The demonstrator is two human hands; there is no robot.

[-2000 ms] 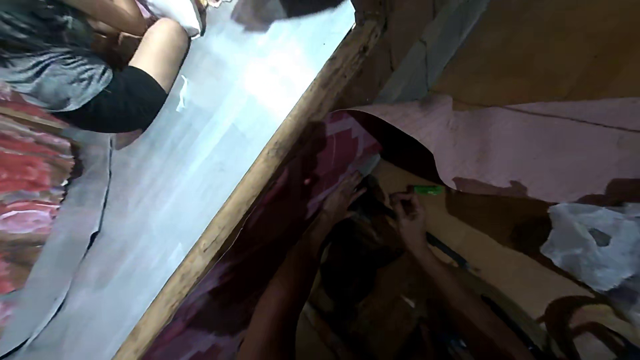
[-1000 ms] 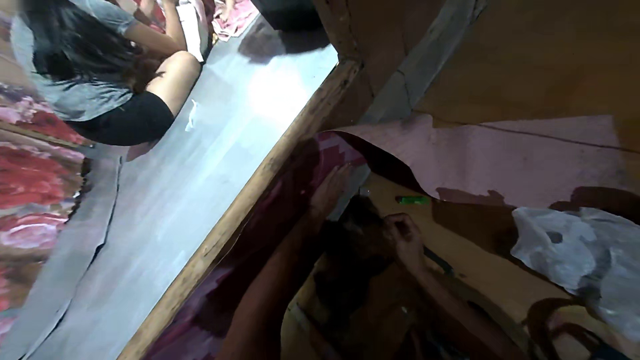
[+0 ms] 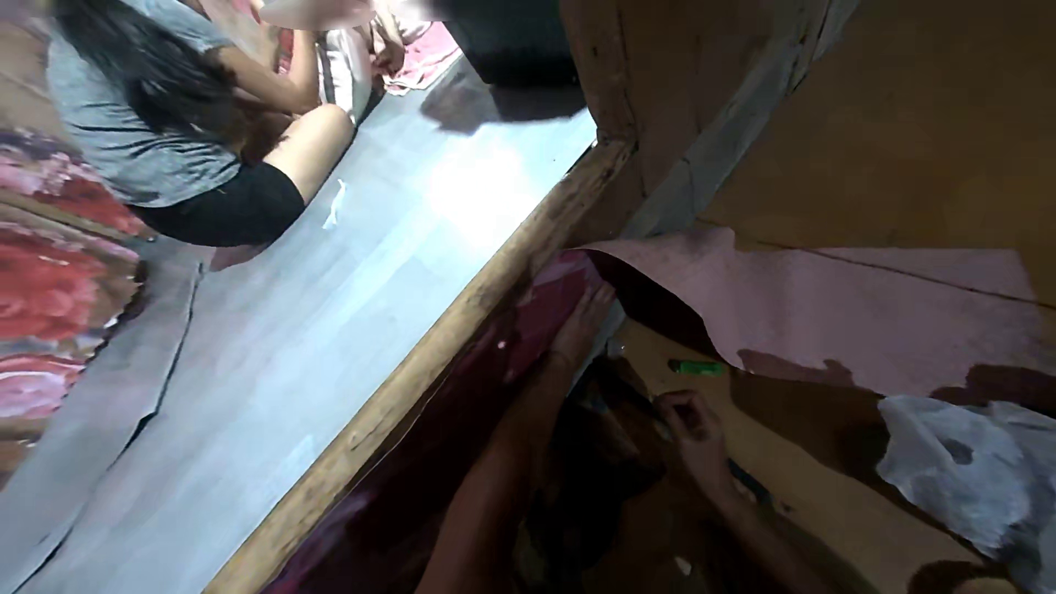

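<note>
Fingers extended, my left hand (image 3: 584,322) lies on dark red patterned sheeting (image 3: 540,318) beside a wooden beam (image 3: 429,351). A greyish strip runs just right of that hand. Lower right of it is my right hand (image 3: 693,425), its fingers curled near a dark, thin item; the shadow hides whether they grip it. A small green object (image 3: 697,367), possibly a lighter, lies on the brown floor above my right hand. A pinkish sheet (image 3: 825,313) with a curled left edge spreads to the upper right, joining or touching the red sheeting.
Beyond the beam, a person (image 3: 157,124) in a grey shirt and black shorts sits on the pale floor (image 3: 313,330). A dark container (image 3: 516,45) stands at the top. A whitish plastic bag (image 3: 957,470) lies at the right. Floral sheeting (image 3: 49,289) is at the far left.
My left hand has gone from beside the dark material onto the red sheeting, where it now lies flatter. The view has shifted, showing more of the seated person and the dark container.
</note>
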